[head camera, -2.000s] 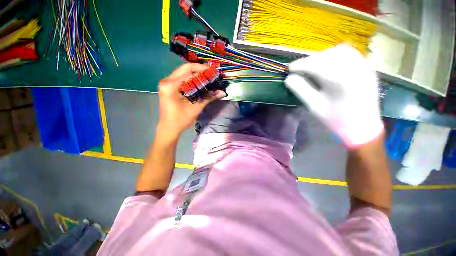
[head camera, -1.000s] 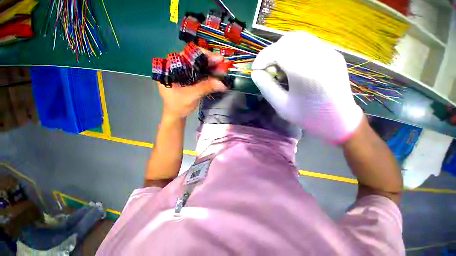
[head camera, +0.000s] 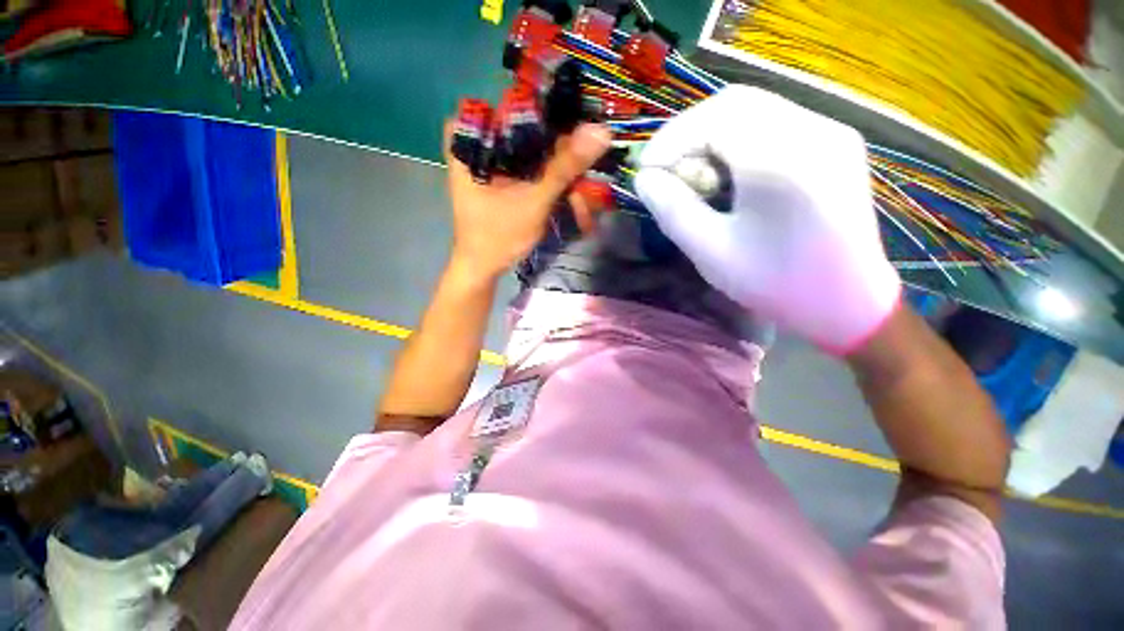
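My bare left hand (head camera: 512, 203) holds several red and black connector housings (head camera: 518, 121) in front of the bench edge. Another red piece shows below its thumb. My gloved right hand (head camera: 770, 203) is closed at the fingertips, close to the right of my left hand. What its fingertips pinch is too small and blurred to name. Part-wired connectors (head camera: 646, 56) lie on the bench beyond my hands, red heads at left, multicoloured wires (head camera: 943, 203) trailing right beneath and past the glove. Yellow wires (head camera: 918, 68) lie in the nearest section of the wire tray (head camera: 851, 107).
A loose multicoloured wire bundle (head camera: 253, 43) lies on the green bench (head camera: 370, 93) at left. Red wires (head camera: 1042, 19) are in the tray's farther section. Blue stools (head camera: 203, 197) stand below the bench at left. A white cloth (head camera: 1070, 419) hangs at right.
The view has shifted, so the bench sits higher and further right. My right hand has moved from the trailing wires to beside my left hand, which has turned the held connectors more upright.
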